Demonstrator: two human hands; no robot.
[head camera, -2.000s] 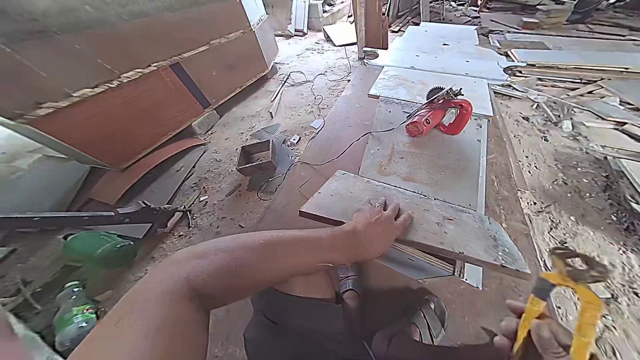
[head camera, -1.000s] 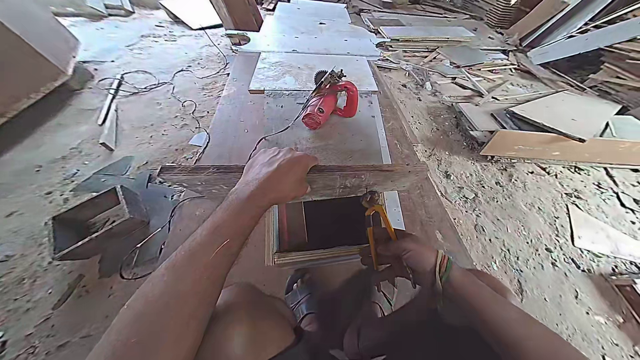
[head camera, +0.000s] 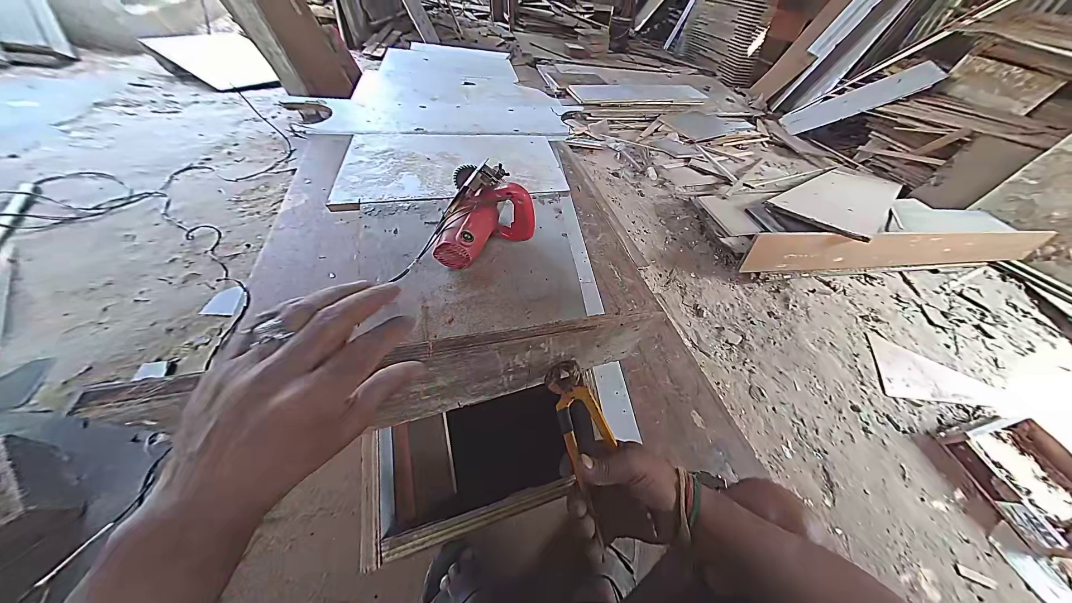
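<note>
My right hand (head camera: 632, 481) is closed around the yellow handles of a pair of end-cutting pincers (head camera: 578, 406), whose metal jaws touch or lie very near the lower edge of a worn wooden board (head camera: 519, 356). That board is tilted up on its edge across an open wooden frame (head camera: 477, 523) with a dark inside. My left hand (head camera: 293, 394), fingers spread and wearing a ring, is over the board's left part; whether it touches the board cannot be told. A red circular saw (head camera: 481, 222) with a bare blade lies beyond the board.
Under the saw is a pale panel (head camera: 502, 276), with more white panels (head camera: 452, 105) behind it. A black cord (head camera: 209, 239) winds over the dusty floor at left, near a dark box (head camera: 50, 494). Board offcuts (head camera: 829, 205) are heaped at right.
My left hand has opened and lifted from its grip on the board's edge. The board, lying flat two seconds ago, has been tilted up. The pincers have come to its lower edge.
</note>
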